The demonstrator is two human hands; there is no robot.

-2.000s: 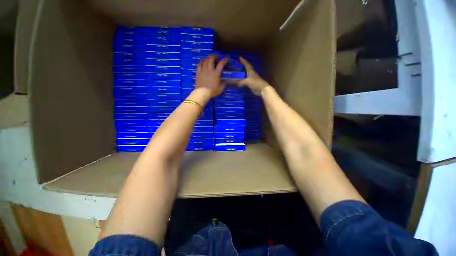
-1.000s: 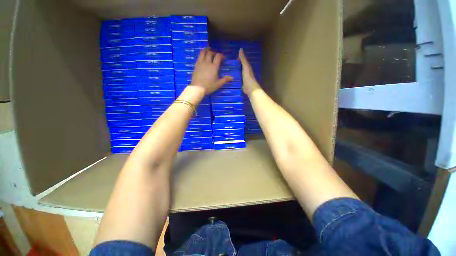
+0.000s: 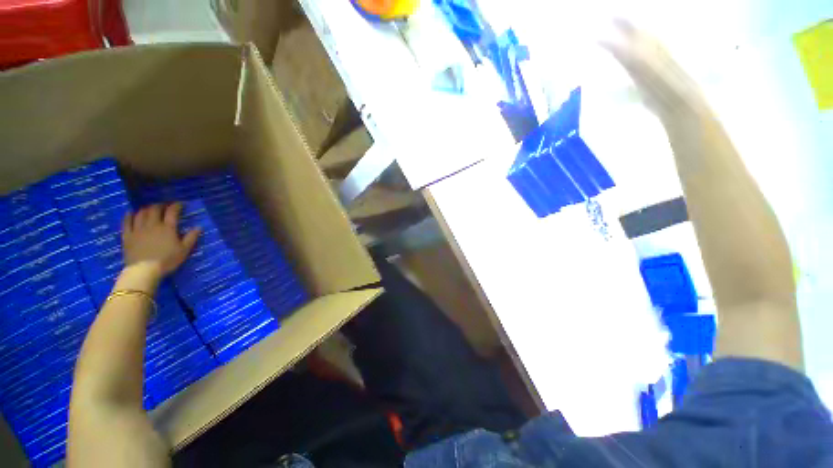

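Observation:
The large open brown shipping carton (image 3: 311,215) stands at the left, with tight rows of blue retail boxes (image 3: 46,274) inside. My left hand (image 3: 155,239) rests on the box rows in the carton, fingers apart, holding nothing that I can see. My right hand (image 3: 644,64) is raised over the white tabletop (image 3: 484,265) at the upper right. It is washed out and blurred, its fingers look extended and nothing shows in it. A small group of blue retail boxes (image 3: 559,174) stands on the tabletop, left of my right forearm, with one face tilted up.
Thin blue strips (image 3: 507,64) lie at the table's far part, near an orange-yellow item (image 3: 385,7). More blue pieces (image 3: 669,283) lie beside my right forearm. A yellow item (image 3: 816,59) is at the right edge. A red container (image 3: 55,27) is at the upper left.
The view has turned right, bringing the tabletop into sight. My right hand has left the carton and is over the table. My left hand remains in the carton on the rows.

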